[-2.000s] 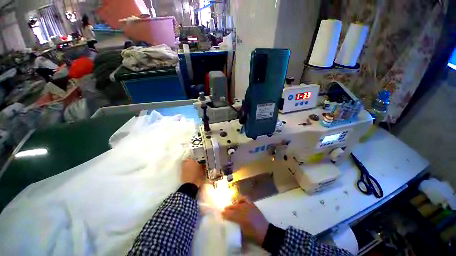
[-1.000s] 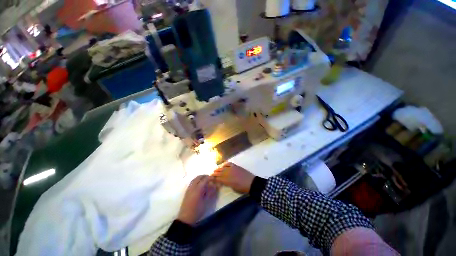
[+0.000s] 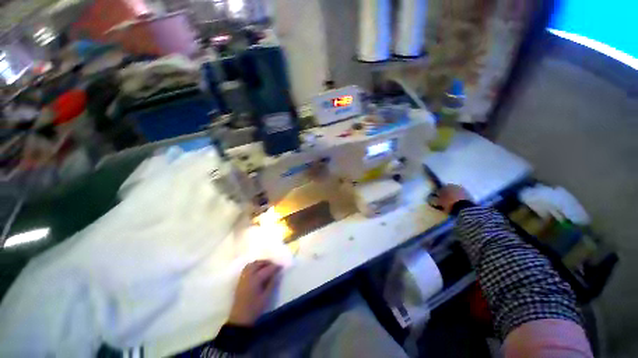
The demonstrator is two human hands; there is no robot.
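The white sheer fabric [image 3: 140, 245] lies heaped left of the needle and over the table's left part. My left hand [image 3: 255, 288] rests at the fabric's right edge, in front of the lit needle area [image 3: 269, 227]; its fingers are curled and blurred, so its hold on the fabric is unclear. My right hand [image 3: 451, 197] is at the black scissors [image 3: 434, 179] on the table right of the machine, with its fingers over the handles. The cream-white sewing machine [image 3: 336, 161] stands between them and behind, its lamp on.
A dark phone [image 3: 273, 105] is mounted on the machine. Behind are a control box [image 3: 338, 105] and two thread cones [image 3: 375, 31]. A bottle [image 3: 448, 115] stands far right. A white roll [image 3: 422, 274] hangs below the front edge. The green side table [image 3: 91, 189] is left.
My right hand has left the needle area and moved right to the scissors. My left hand has stayed by the fabric edge, slightly lower and apart from the right. The view has shifted.
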